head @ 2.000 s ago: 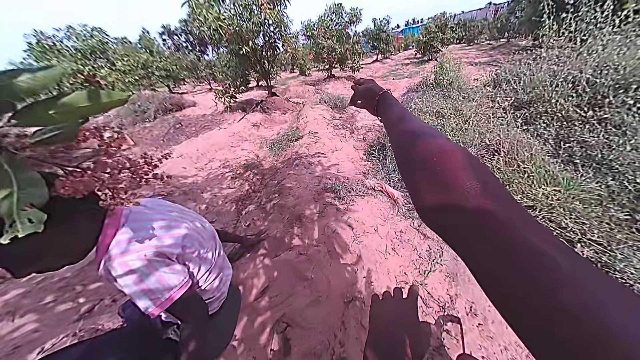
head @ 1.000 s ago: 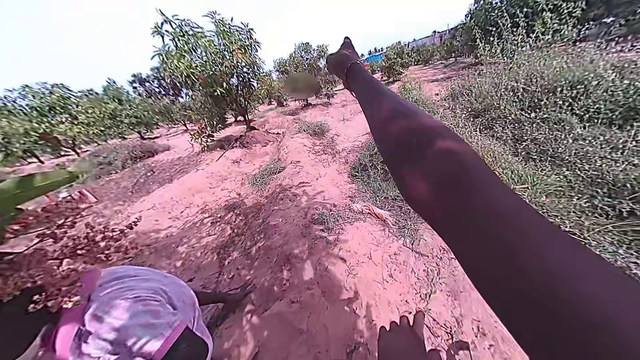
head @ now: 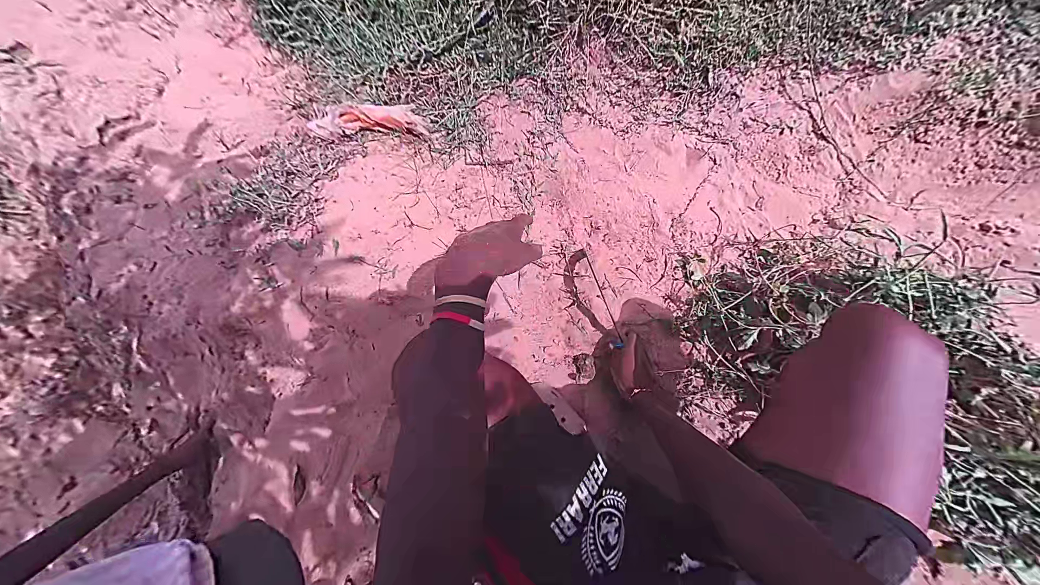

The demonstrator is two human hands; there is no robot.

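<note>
My left hand (head: 487,250) is stretched out low over the reddish sandy soil, palm empty, thumb and fingers apart, with pale and red bands at the wrist. To its right and nearer my body, my right hand (head: 624,361) is closed around a thin, dark tool (head: 601,291), seemingly a small sickle, with a blue spot by the grip. Its far end points away from me; blade and shadow are hard to tell apart. Uprooted or cut-looking green weeds (head: 756,301) lie right of the tool, beside my bent knee.
Another person's arm (head: 110,494) and pale shirt (head: 138,565) are at the lower left, close to my left side. An orange-and-white scrap (head: 370,119) lies by a grass patch (head: 390,49) at the top. Loose soil and dry twigs surround it.
The view has swung down from the trees to the ground by my legs. The arm raised toward the trees is no longer extended there; both my hands are now low before me.
</note>
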